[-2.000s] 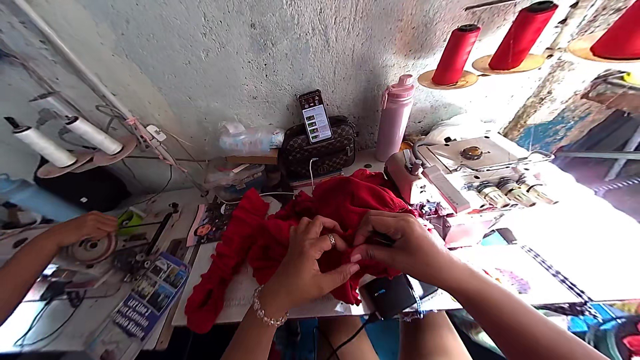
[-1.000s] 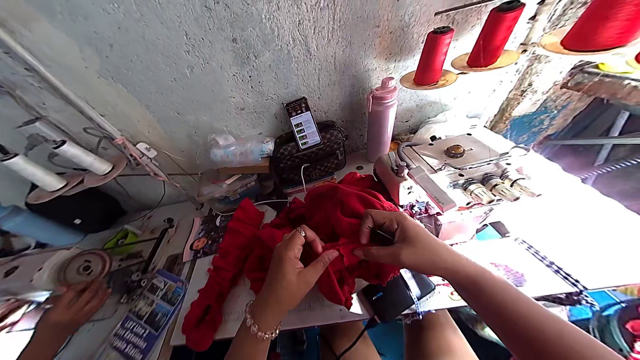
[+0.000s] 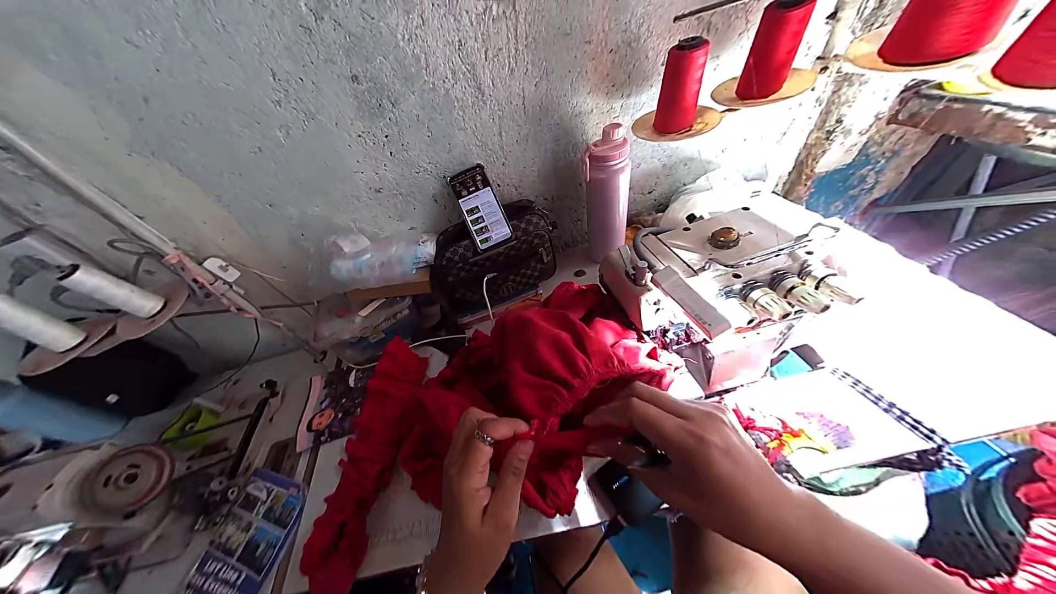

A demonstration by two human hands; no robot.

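A gathered red garment (image 3: 549,355) lies bunched at the middle of the white table, one ruffled length (image 3: 367,470) stretching toward the front left. My left hand (image 3: 487,470), with a ring on one finger, pinches an edge of the red fabric between thumb and index finger. To its right my right hand (image 3: 676,445) grips the same fabric, a narrow strip of it spanning the gap between the hands. Something dark shows under the right fingers; what it is cannot be told. An overlock sewing machine (image 3: 726,280) stands just behind and right of the garment.
Against the wall are a pink bottle (image 3: 608,198), a dark patterned bag (image 3: 495,264) and a phone (image 3: 480,208). Red thread cones (image 3: 682,87) hang over the upper right. Another sewing machine (image 3: 99,487) is at left. A black box (image 3: 623,491) with a cable sits at the table's front edge.
Both my hands stay on the red fabric, and a strip of it now shows between them. Another person's hand, seen earlier at the left machine, is out of view.
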